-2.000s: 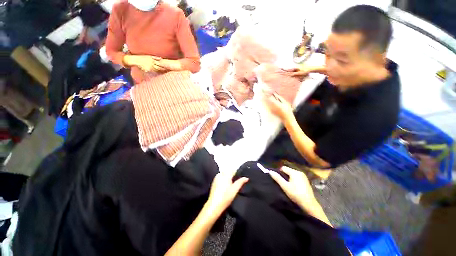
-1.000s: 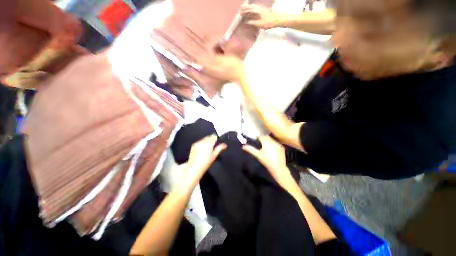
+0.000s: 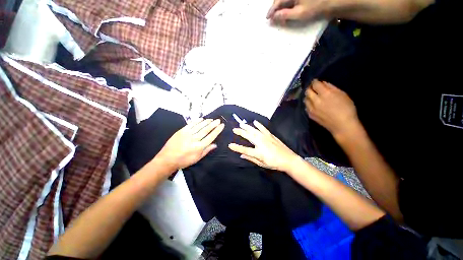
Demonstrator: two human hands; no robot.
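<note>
A black garment piece point(image 3: 238, 177) lies over the near edge of the pale table, its rounded end on the tabletop and its long part hanging towards me. My left hand point(image 3: 190, 143) lies flat on its left side, fingers slightly spread. My right hand point(image 3: 264, 147) lies on its right side, fingers apart. A small white strip point(image 3: 238, 119) shows on the cloth just beyond my right fingertips. A short thin pale mark shows near my left fingertips. Both hands press on the cloth; neither visibly grips it.
Checked panels with white edging point(image 3: 96, 122) are stacked at the left, with more at the back left. The pale table point(image 3: 254, 56) extends ahead. Another person in black point(image 3: 406, 101) is close at the right, one hand on the table. A blue crate point(image 3: 325, 231) is below right.
My view has come closer to the table. The black piece now lies flatter, and my hands have gone from holding its edges to resting spread on it. The other person's near hand has drawn back right.
</note>
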